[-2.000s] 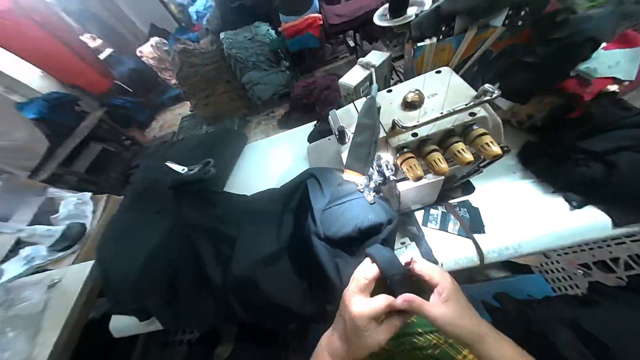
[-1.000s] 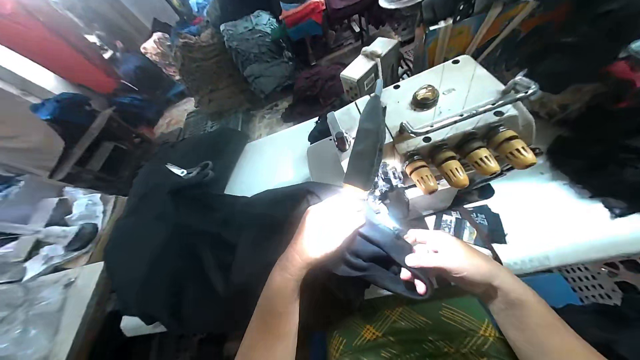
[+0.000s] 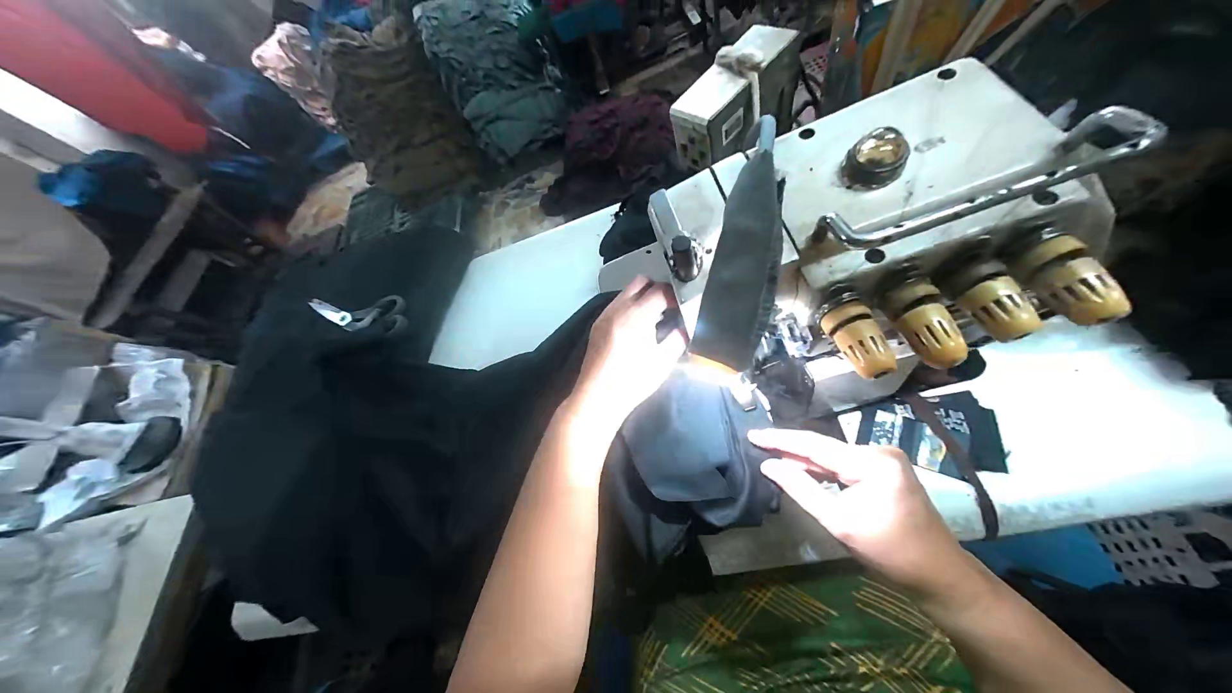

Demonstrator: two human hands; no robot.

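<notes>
Dark fabric [image 3: 683,448] lies at the needle area of a white overlock sewing machine [image 3: 924,192], under a bright light. My left hand [image 3: 635,342] rests on the cloth to the left of the presser foot, its fingertips partly hidden behind the machine's front parts. On the right side, my right hand [image 3: 847,481] pinches the cloth's edge between thumb and fingers, just in front of the foot. A grey fabric strip [image 3: 741,260] comes down over the machine head to the foot. More of the black cloth [image 3: 385,481] spreads to the left.
Small scissors [image 3: 361,314] lie on black cloth at the left. Yellow tension knobs [image 3: 929,322] line the machine's front. Printed labels [image 3: 929,433] and a dark strap lie on the white table [image 3: 1088,433]. A box [image 3: 736,96] stands behind, and plastic bags [image 3: 77,597] lie at the lower left.
Two seconds ago both hands held a fabric band in front of the machine. My left hand has since moved up to the left of the foot; my right hand stays at the cloth's edge.
</notes>
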